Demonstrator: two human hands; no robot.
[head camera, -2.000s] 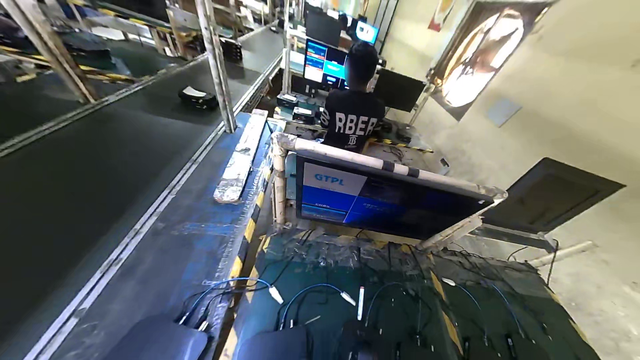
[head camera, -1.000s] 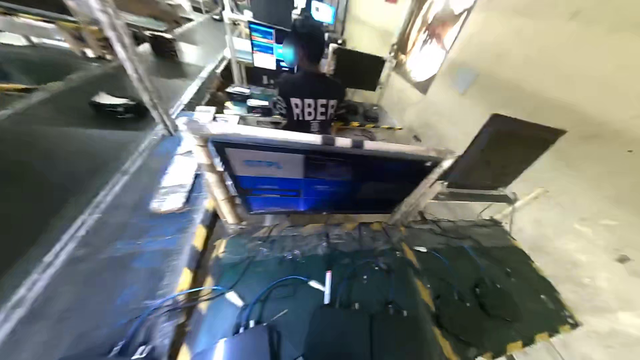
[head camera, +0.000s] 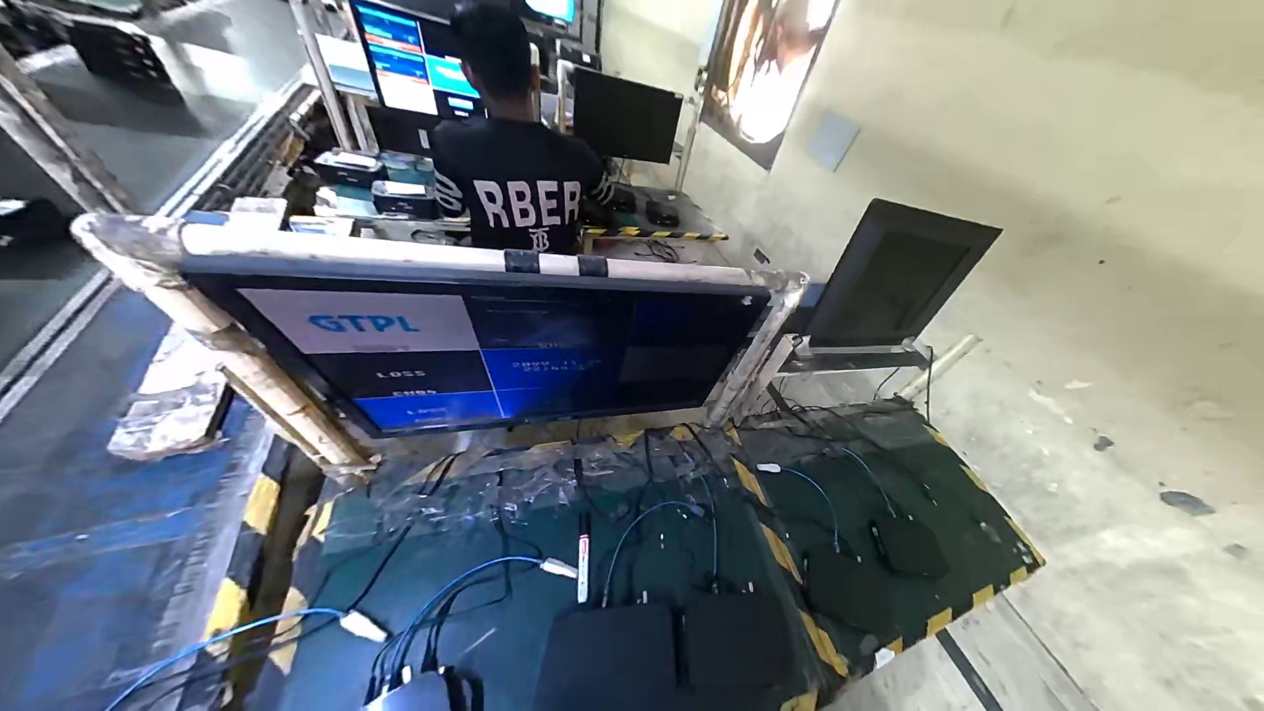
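Neither of my hands shows in the head view. Black set-top boxes (head camera: 607, 657) lie side by side on the green mat (head camera: 341, 553) at the bottom. Left of them, partly cut off by the lower edge, is another box (head camera: 420, 691) with blue and black cables plugged in. A blue cable (head camera: 464, 573) ends in a white connector (head camera: 559, 568), near an upright-looking white and black marker (head camera: 584, 563). A second white connector (head camera: 363, 625) lies farther left. Behind the mat, a wide monitor (head camera: 553, 346) lit with blue panels hangs in a taped pipe frame.
A co-worker (head camera: 513, 178) in a black shirt faces away beyond the monitor, near other screens. A conveyor belt (head camera: 207, 69) runs at the left. On the right, a second green bench top (head camera: 889, 494) edged in striped tape holds more boxes, below a dark tilted monitor (head camera: 899, 276).
The view has swung to the right and now sits closer to the lit monitor and the bench. No hand shows in any of the frames.
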